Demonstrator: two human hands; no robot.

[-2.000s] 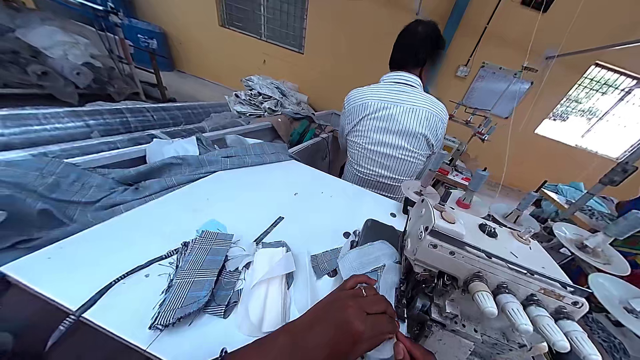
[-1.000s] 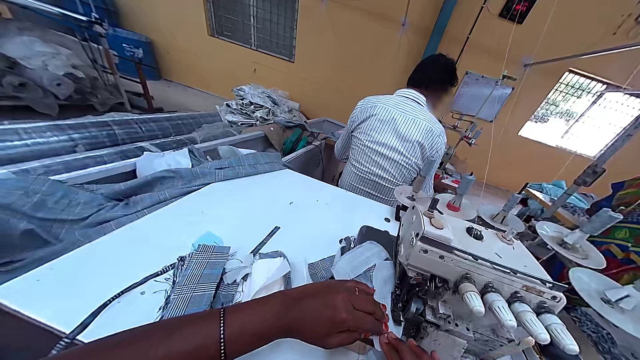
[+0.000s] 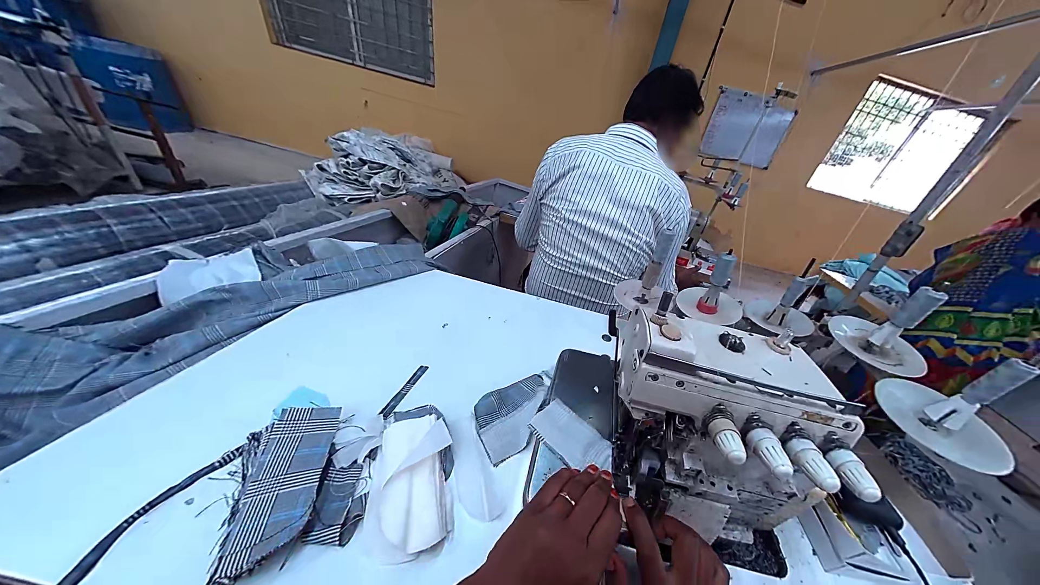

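At the needle area of a white overlock sewing machine (image 3: 731, 382), my left hand (image 3: 561, 528) lies with fingers together on a small light fabric piece (image 3: 623, 510). Just right of it, my right hand (image 3: 674, 544) is bent at the machine's front, its fingers near the same piece; its grip is partly hidden. A white fabric piece (image 3: 570, 435) and a checked grey piece (image 3: 508, 414) lie left of the machine. Farther left are a stack of white pieces (image 3: 416, 487) and frayed checked pieces (image 3: 280, 479) on the white table (image 3: 357, 333).
Long checked cloth (image 3: 203, 305) drapes over the table's left edge. Thread cones on white discs (image 3: 942, 422) stand at the right. A person in a striped shirt (image 3: 605, 215) is beyond the table; another person's colourful clothing (image 3: 983, 292) shows at far right. A dark cord (image 3: 154, 516) crosses the left front.
The light pieces beside the machine have shifted, and more of the dark plate shows. My left forearm, across the table one second ago, is now lower in view.
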